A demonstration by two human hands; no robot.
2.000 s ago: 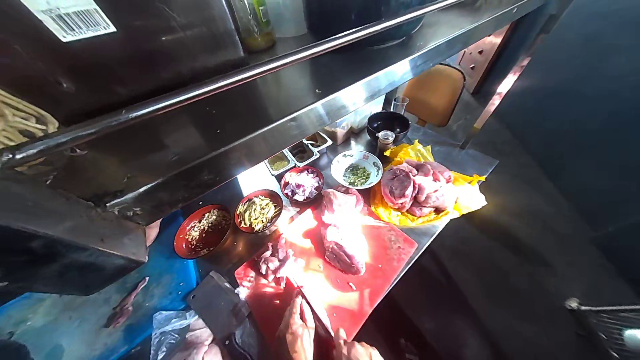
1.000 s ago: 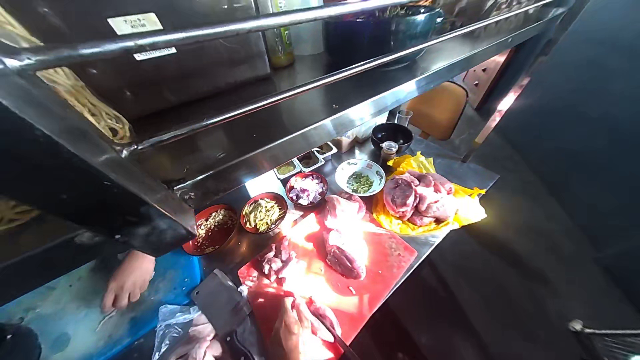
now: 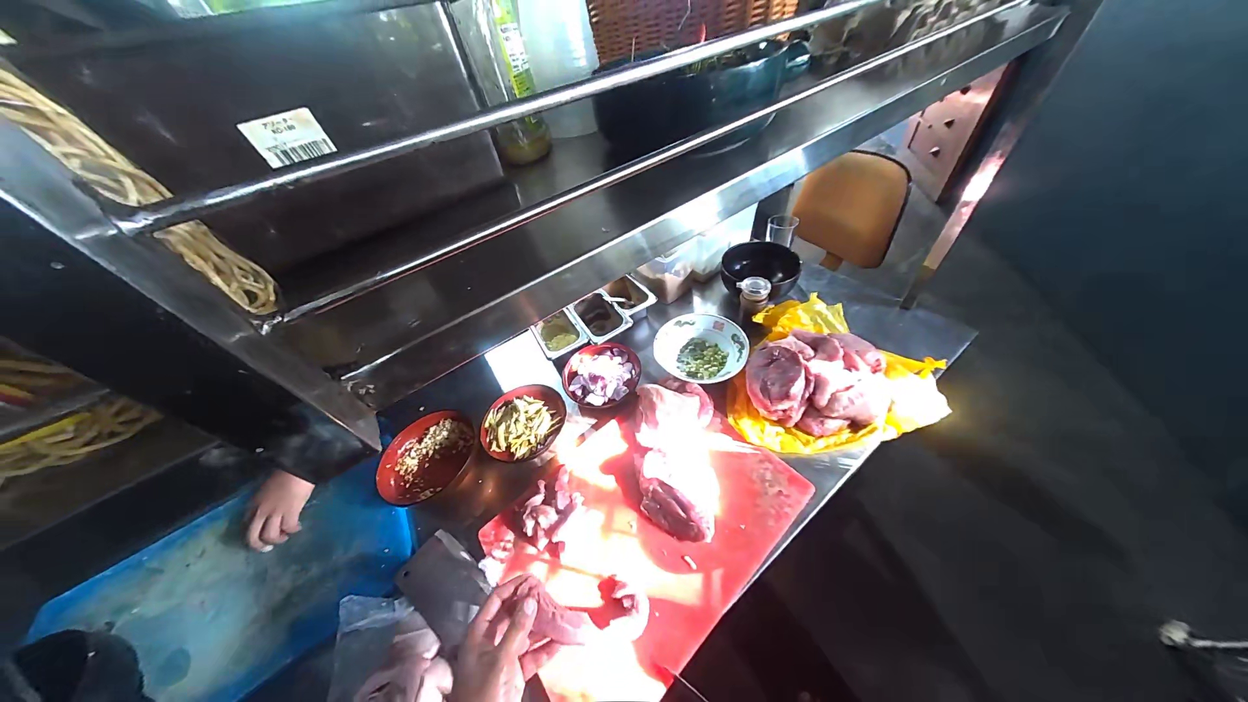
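My left hand grips the near end of a piece of raw meat at the bottom of the red cutting board. My right hand is out of view; a thin dark edge, perhaps of a knife, shows at the board's near edge. A larger chunk of raw meat lies mid-board, with smaller cut pieces to its left. A cleaver blade lies left of my hand, beside a plastic bag of meat. Strong sunlight washes out part of the board.
Bowls of chopped garlic, yellowish strips, chopped onion and green herbs line the board's far side. Meat on yellow wrapping sits right. A steel shelf overhangs. Another person's hand rests on a blue board.
My right hand, in view two seconds ago, has left the view. The other person's hand has come out over the blue board. The meat under my left hand now shows more plainly.
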